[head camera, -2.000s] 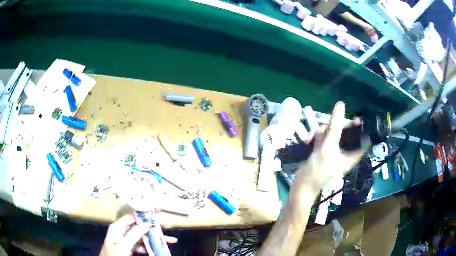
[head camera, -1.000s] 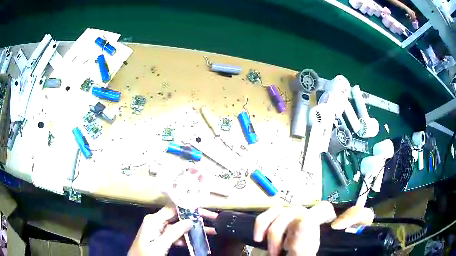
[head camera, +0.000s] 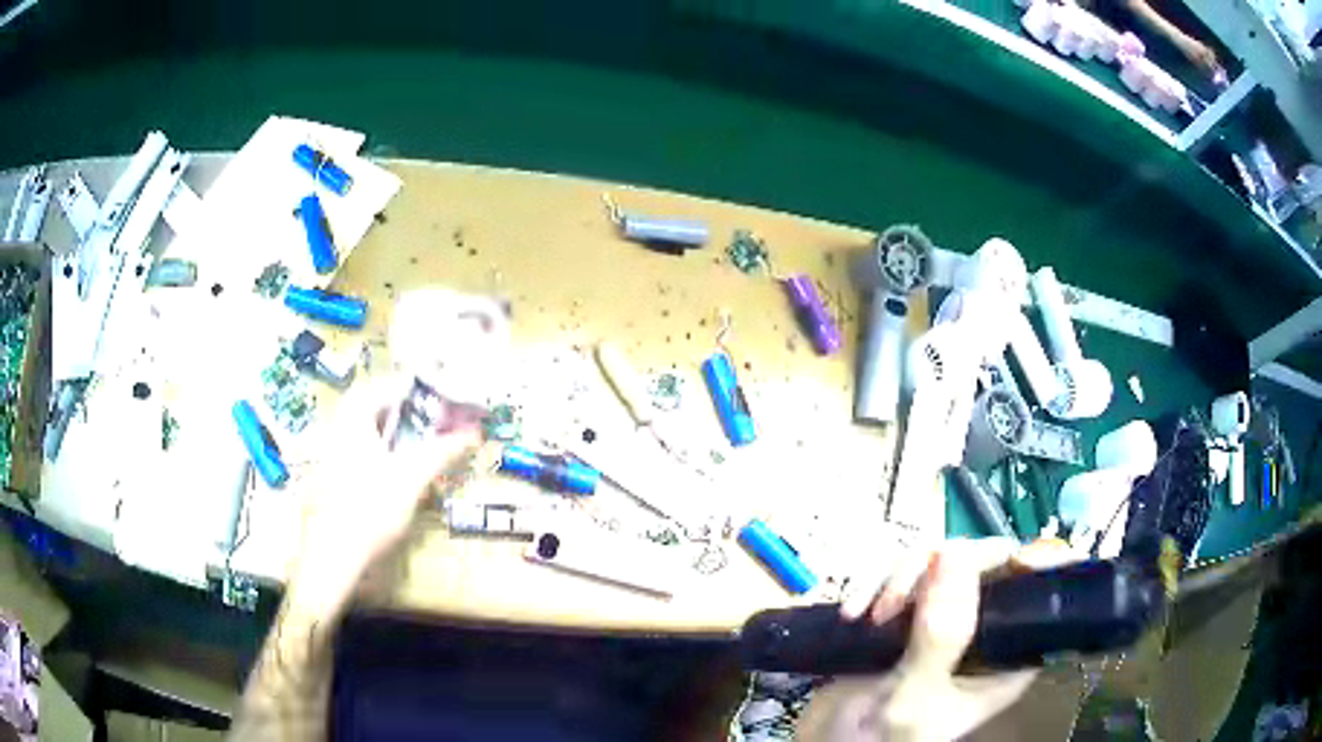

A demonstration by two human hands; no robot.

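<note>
My left hand [head camera: 363, 478], blurred, is over the left-middle of the tan board [head camera: 551, 203]. Its fingers close on a white handheld fan, whose round head [head camera: 452, 342] points away from me. Glare washes out the fan, and the hand hides its handle. My right hand [head camera: 935, 638] is wrapped around a thick black electric screwdriver [head camera: 1058, 616] at the board's front right edge. The screwdriver lies roughly level, its front end pointing left, apart from the fan.
Blue cells [head camera: 729, 399], a purple cell [head camera: 813, 315], a grey cell [head camera: 666, 231] and small circuit boards [head camera: 748, 252] lie scattered. A pale stick [head camera: 624, 381] lies mid-board. Grey and white fans [head camera: 882, 341] crowd the right. A box of boards [head camera: 21, 363] stands left. A green belt [head camera: 479, 87] runs beyond.
My left hand has moved the fan forward and left, away from the screwdriver. My right hand took hold of the screwdriver between the earlier frames and now holds it slightly farther right.
</note>
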